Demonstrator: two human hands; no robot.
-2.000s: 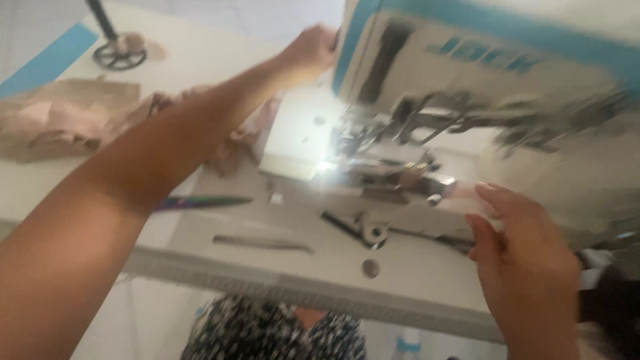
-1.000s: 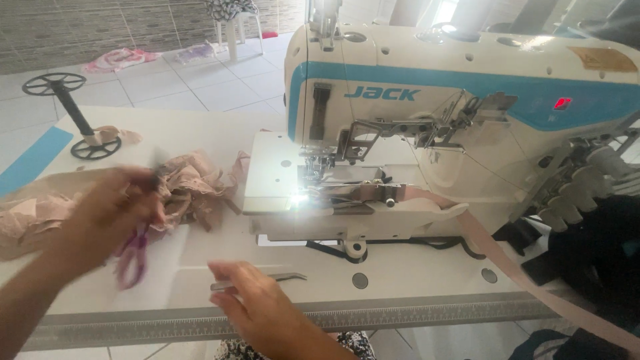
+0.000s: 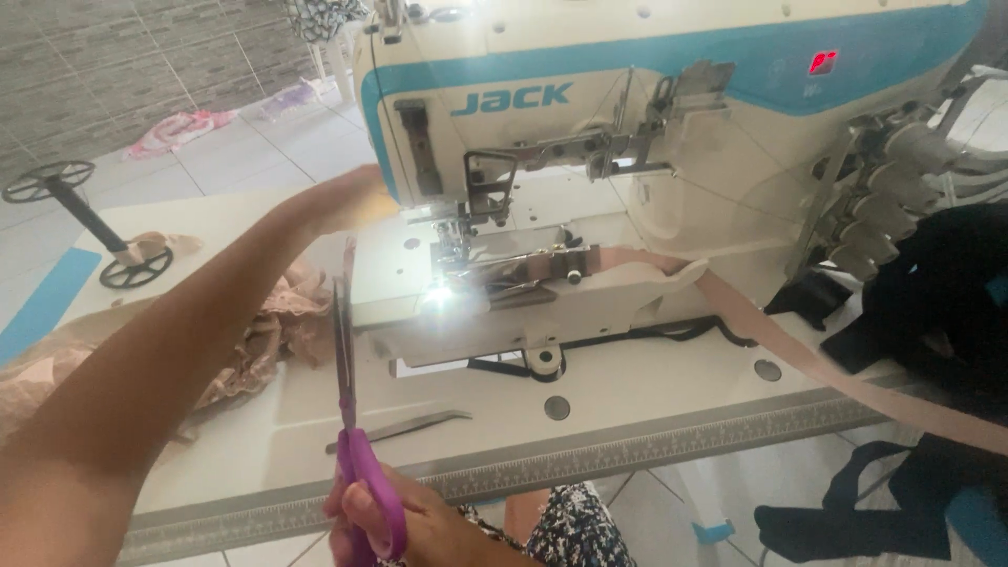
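A Jack industrial sewing machine (image 3: 598, 102) stands on the table, its lamp lit by the needle area. My right hand (image 3: 394, 512) grips purple-handled scissors (image 3: 345, 378) at the front edge, blades pointing up. My left hand (image 3: 366, 189) reaches behind the left end of the machine head; its fingers are hidden. Pale pink gathered fabric (image 3: 268, 346) lies under and beside my left forearm. A pink fabric strip (image 3: 756, 327) runs from the lower right into the metal folder (image 3: 543, 268) on the machine bed. Curved tweezers (image 3: 409, 428) lie just right of the scissors.
A black reel (image 3: 134, 266) with some fabric stands at the back left of the table. A ruler strip (image 3: 630, 457) lines the front edge. Dark cloth (image 3: 929, 315) hangs at the right. Pink cloth (image 3: 177, 132) lies on the tiled floor behind.
The scissors, at the left with my left hand a second ago, are now in my right hand. My left hand has moved from the fabric to behind the machine head.
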